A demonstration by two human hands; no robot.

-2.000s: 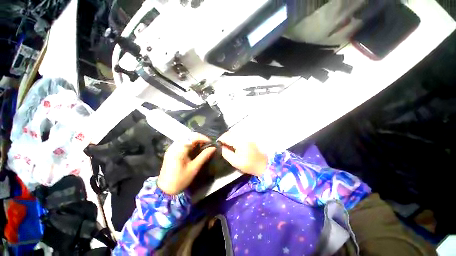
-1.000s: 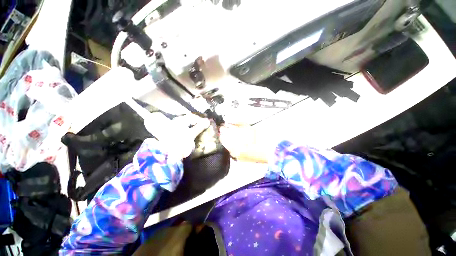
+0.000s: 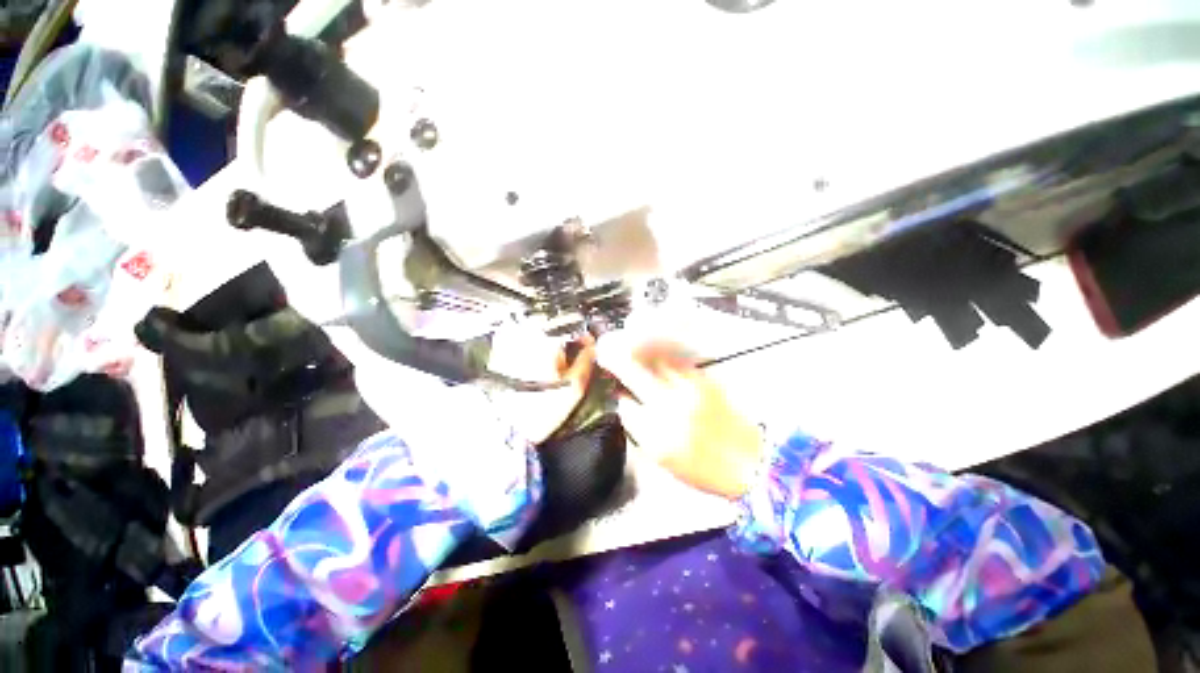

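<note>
My left hand [image 3: 533, 388] and my right hand [image 3: 691, 408] meet at the needle area [image 3: 586, 296] of the white sewing machine. Both are washed out by glare. Their fingertips pinch the edge of a black and camouflage panel; its dotted black mesh part [image 3: 586, 467] shows below and between the hands. The panel's strapped camouflage part [image 3: 257, 388] lies to the left of my left forearm. A curved guard [image 3: 375, 302] stands at the left of the needle and partly covers my left hand. The exact fingertip contact is blurred.
The white machine head [image 3: 737, 132] fills the top. Black cut strips [image 3: 954, 283] and a dark phone or case with a reddish edge [image 3: 1151, 256] lie at the right. A slim metal tool [image 3: 776, 309] lies beside the needle. A white plastic bag [image 3: 92, 237] is at the left.
My hands have moved from the table's front part up to the needle, bringing the panel edge there. The view has come closer to the machine head.
</note>
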